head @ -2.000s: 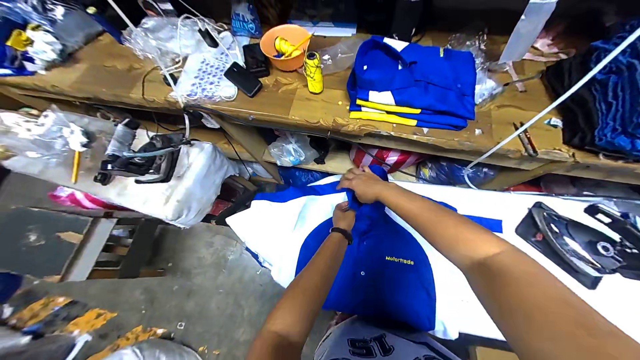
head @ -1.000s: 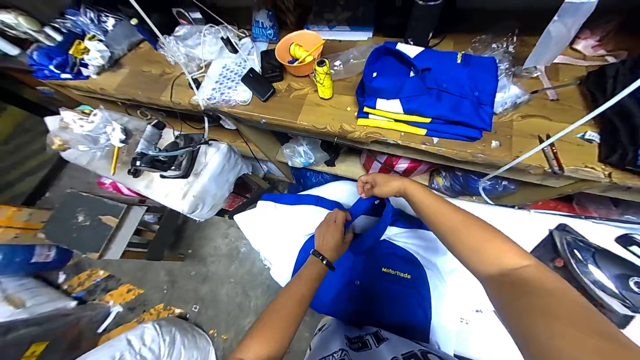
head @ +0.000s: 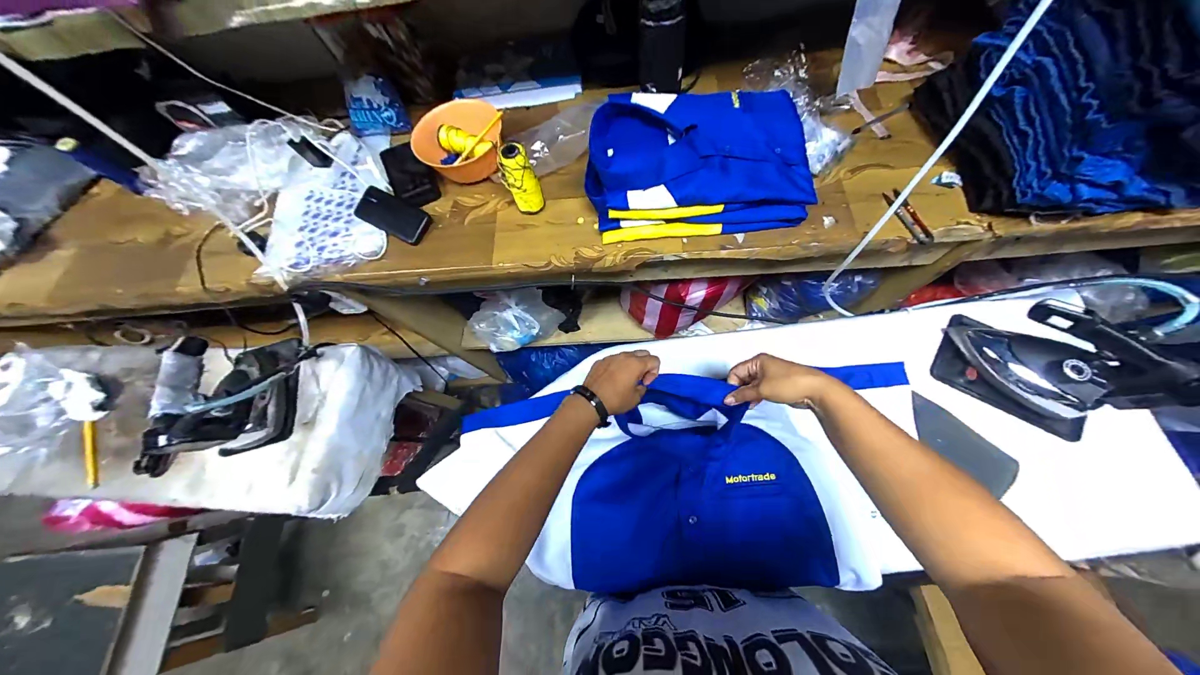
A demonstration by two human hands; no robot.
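A blue and white collared shirt (head: 694, 506) lies front up, with its hem side toward me, on a white-covered ironing table (head: 1106, 487). My left hand (head: 619, 380), with a dark band at its wrist, pinches the left end of the shirt's blue collar (head: 689, 389). The collar's right end is between the thumb and fingers of my right hand (head: 771, 382). Between the two hands the collar is spread and curved. A black clothes iron (head: 1050, 366) rests on the white cover to the right of my right hand, beside a flat grey piece (head: 961, 445).
Folded blue shirts (head: 703, 159) are stacked on the wooden shelf (head: 506, 244) ahead, near an orange bowl (head: 457, 141), a yellow thread spool (head: 520, 178) and phones (head: 394, 216). A white cord (head: 937, 150) hangs at the right. A second padded surface (head: 347, 422) with a black device is at left.
My hands have moved apart along the collar, which was bunched between them two seconds ago and is now spread open. The left hand is now at its left end.
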